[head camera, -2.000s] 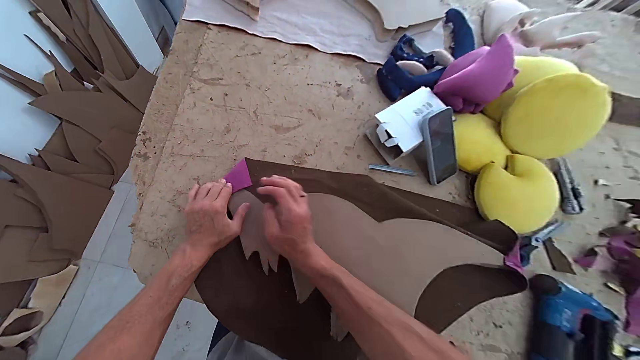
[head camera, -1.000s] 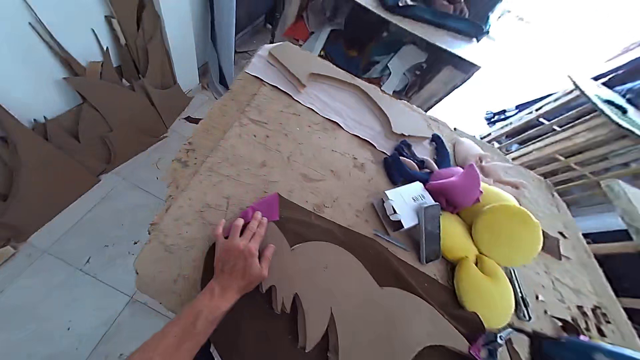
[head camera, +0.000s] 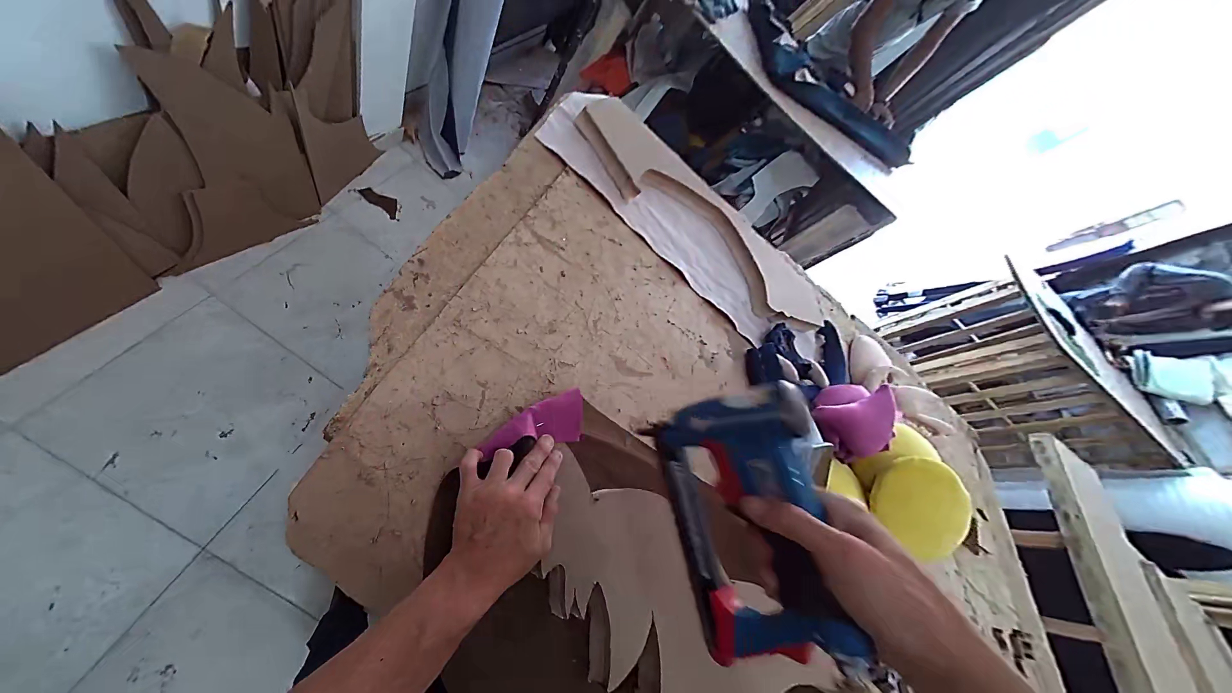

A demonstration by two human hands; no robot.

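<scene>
My left hand (head camera: 507,510) presses with spread fingers on the dark brown fabric's corner, where a magenta fabric piece (head camera: 549,421) is folded over it. A small black thing shows between those fingers. Under and beside the hand lies a beige, jagged-edged foam or board shape (head camera: 616,539) on the dark brown fabric (head camera: 616,443). My right hand (head camera: 818,549) grips the handle of a blue and red cordless stapler (head camera: 751,452), blurred, held above the right part of the shape.
Yellow stuffed forms (head camera: 921,505), a magenta form (head camera: 855,421) and dark blue pieces (head camera: 789,356) lie at the worktable's right. White cloth with foam cutouts (head camera: 712,236) lies at the far edge. Brown cut sheets (head camera: 212,144) lean at left. Another person's hands (head camera: 871,101) show beyond.
My right hand, out of view one second ago, is back in view holding the blue stapler. My left hand remains on the magenta corner. The view has shifted.
</scene>
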